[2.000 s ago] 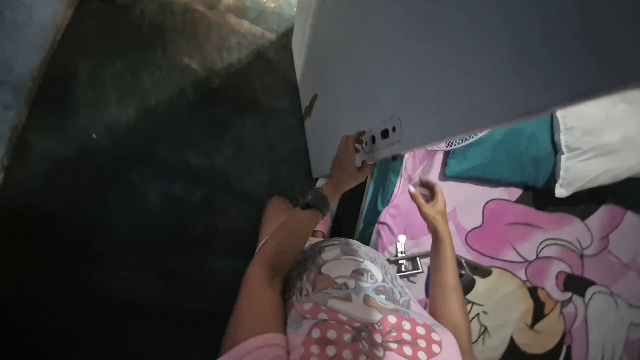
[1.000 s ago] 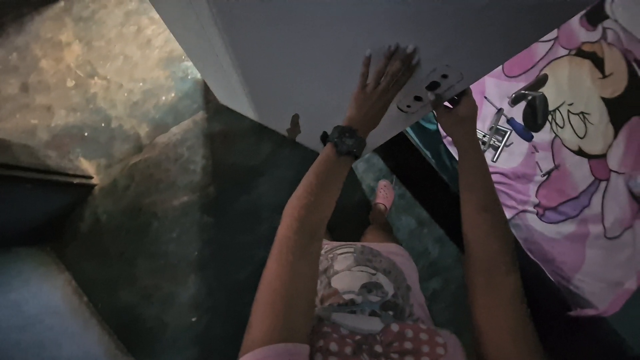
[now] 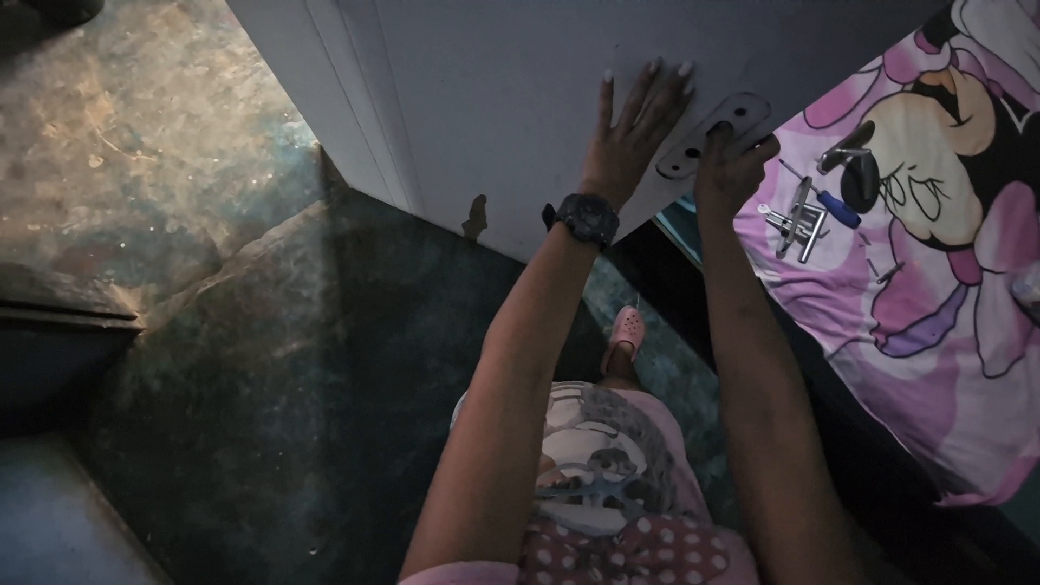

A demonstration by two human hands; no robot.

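My left hand (image 3: 638, 134), with a dark watch on its wrist, lies flat with spread fingers on the face of a pale door (image 3: 504, 106). Beside it my right hand (image 3: 731, 166) is at the door's edge, its thumb over the bare lock area (image 3: 691, 153), a long rounded outline with dark holes. Some of its fingers are hidden at the edge, so whether it holds anything does not show. On the bed to the right lie metal lock plates (image 3: 800, 221), a blue-handled screwdriver (image 3: 838, 209) and a door handle with a dark grip (image 3: 859, 180).
A bed with a pink cartoon-print sheet (image 3: 918, 406) stands at the right, its dark side (image 3: 853, 431) near my right arm. Small screws (image 3: 890, 272) lie on the sheet. Below is a dark green floor (image 3: 244, 455), with a dark ledge (image 3: 65, 317) at the left.
My left hand has gone from the door's edge by the lock holes to flat on its face. My right hand, free above the bed before, is now at the lock area. The view has shifted.
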